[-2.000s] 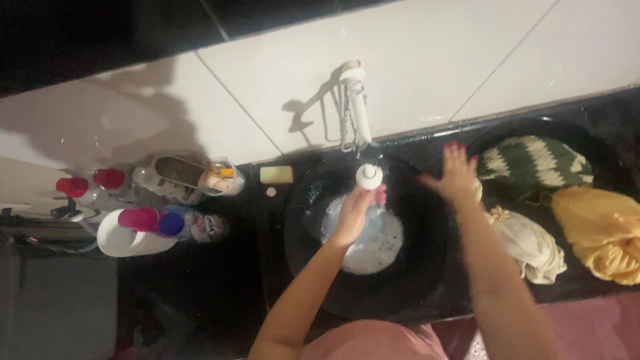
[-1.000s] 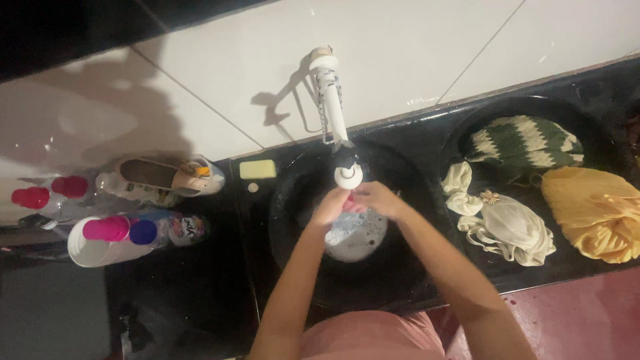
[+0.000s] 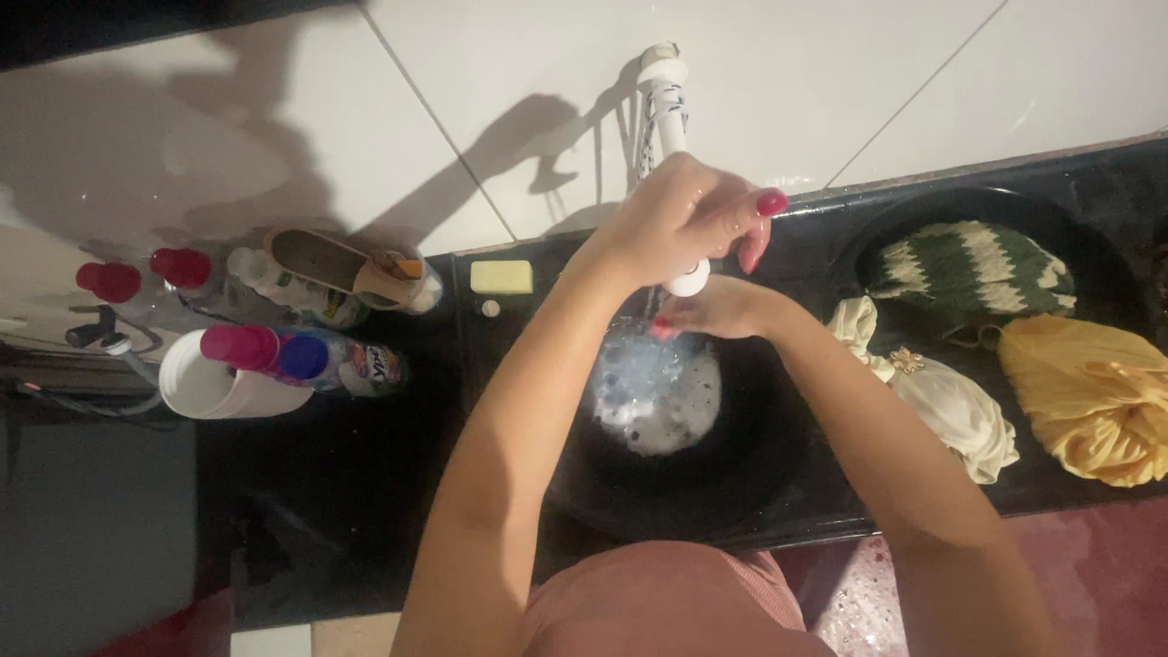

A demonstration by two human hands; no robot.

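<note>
My left hand (image 3: 684, 219) is raised at the white wall faucet (image 3: 672, 119), covering part of its spout; whether it grips the faucet is hidden. Just below the round white spout end (image 3: 687, 278), my right hand (image 3: 721, 308) reaches in from the right, its fingertips near the thin stream of water. Beneath both hands lies white foam with bluish soapy water (image 3: 662, 392) in the round black sink basin (image 3: 748, 465). I cannot tell whether the right fingers hold anything.
Left on the black counter are a yellow soap bar (image 3: 501, 276), a white tub (image 3: 196, 374), a shoe (image 3: 319, 265) and several bottles. At right lie a green-and-white knitted piece (image 3: 976, 265), a cream cloth (image 3: 949, 411) and a yellow cloth bundle (image 3: 1090, 392).
My right hand has come from the cloths at the right to the basin. My left hand has risen from beneath the spout up to the faucet.
</note>
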